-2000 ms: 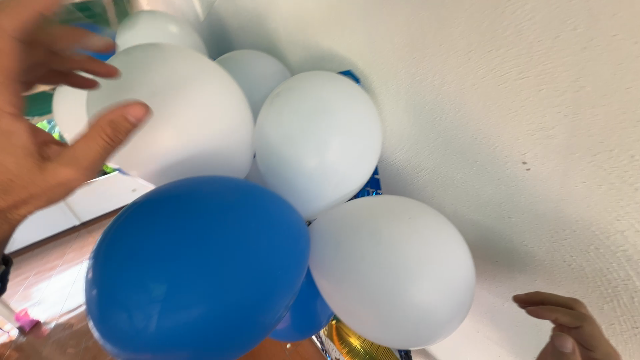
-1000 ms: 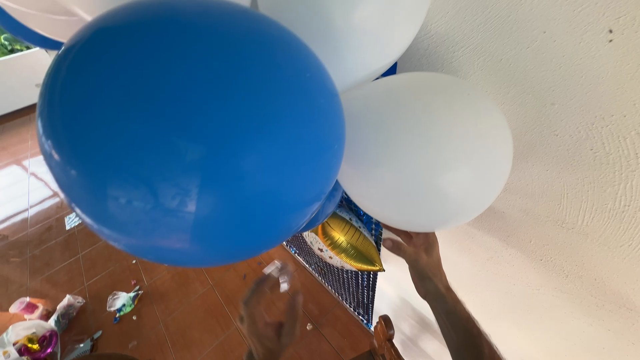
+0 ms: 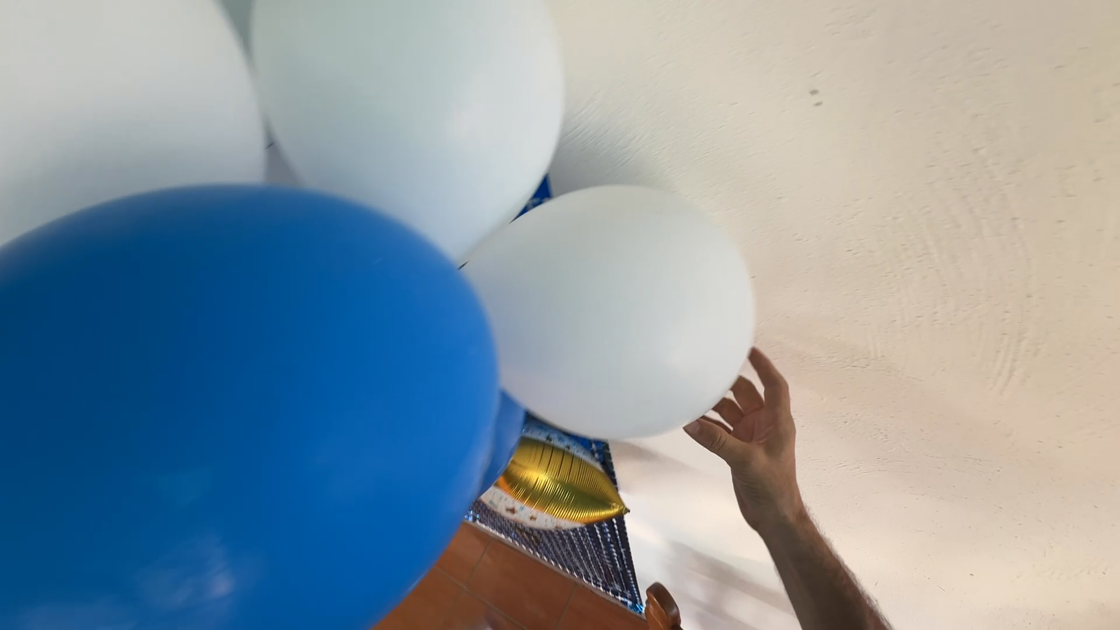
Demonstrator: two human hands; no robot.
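My right hand (image 3: 754, 442) reaches up along the wall, its spread fingertips at the lower right side of a white balloon (image 3: 617, 311). It does not grip the balloon. A large blue balloon (image 3: 236, 402) fills the lower left and is close to the camera. Above it are two more white balloons, one at the upper left (image 3: 114, 105) and one at the top middle (image 3: 411, 105). Beneath the right-hand white balloon, a gold foil balloon (image 3: 560, 481) shows in part. My left hand cannot be made out.
A textured off-white wall (image 3: 919, 262) takes up the right side. Behind the balloons hangs a shiny blue foil curtain (image 3: 595, 551). Below are a terracotta tile floor (image 3: 516, 582) and a piece of brown wooden furniture (image 3: 662, 605).
My left hand, seen low in the middle a second ago, has gone from sight. My right hand, lower and apart from the balloons two seconds ago, is at the white balloon's edge.
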